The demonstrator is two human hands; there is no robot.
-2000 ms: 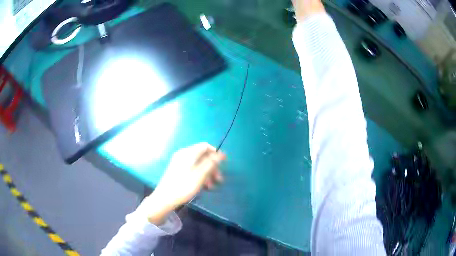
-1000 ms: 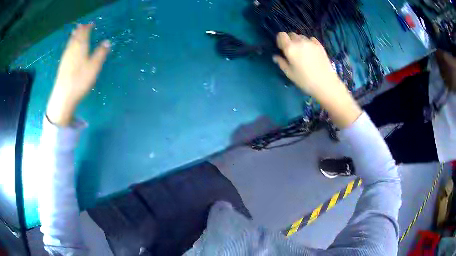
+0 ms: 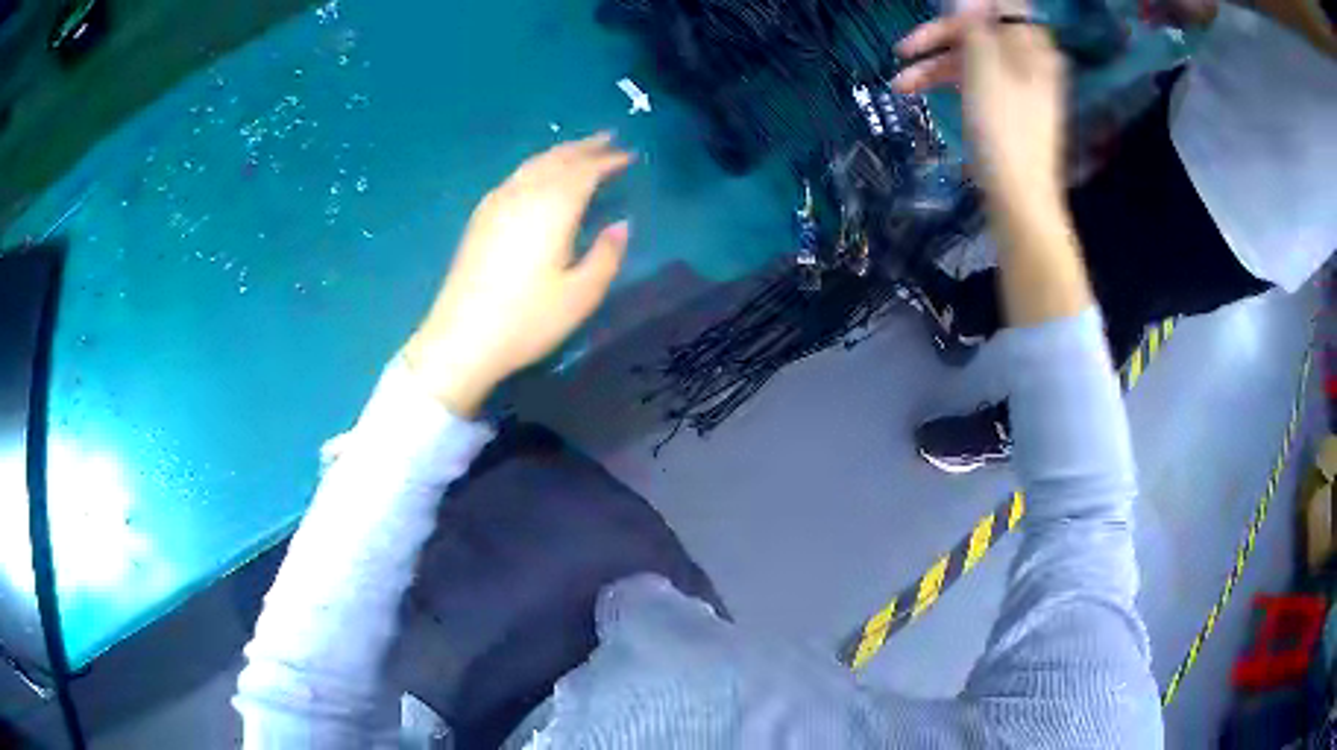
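Observation:
A large tangled pile of black cables [image 3: 763,73] lies at the top middle, with shiny and bluish ends [image 3: 807,235] at its near side. Many strands [image 3: 763,344] hang past the bench edge. A small white piece [image 3: 634,97] lies on the teal mat left of the pile. My left hand [image 3: 521,271] is over the mat left of the pile, thumb and fingers apart, empty. My right hand [image 3: 1004,95] is blurred over the pile's right part, near the top edge. A thin dark line shows at its fingers; whether it holds a cable is unclear.
Clear flecks [image 3: 330,183] dot the teal mat [image 3: 425,88]. The black base plate's edge [image 3: 30,352] and white glare are at far left. Another person's pale sleeve [image 3: 1268,132] and a dark shoe [image 3: 968,437] are at right. Yellow-black tape [image 3: 953,572] marks the floor.
The view has swung from the microscope base plate toward the cable pile. Since one second ago, my left hand has moved right toward the pile and my right hand has moved up and farther right.

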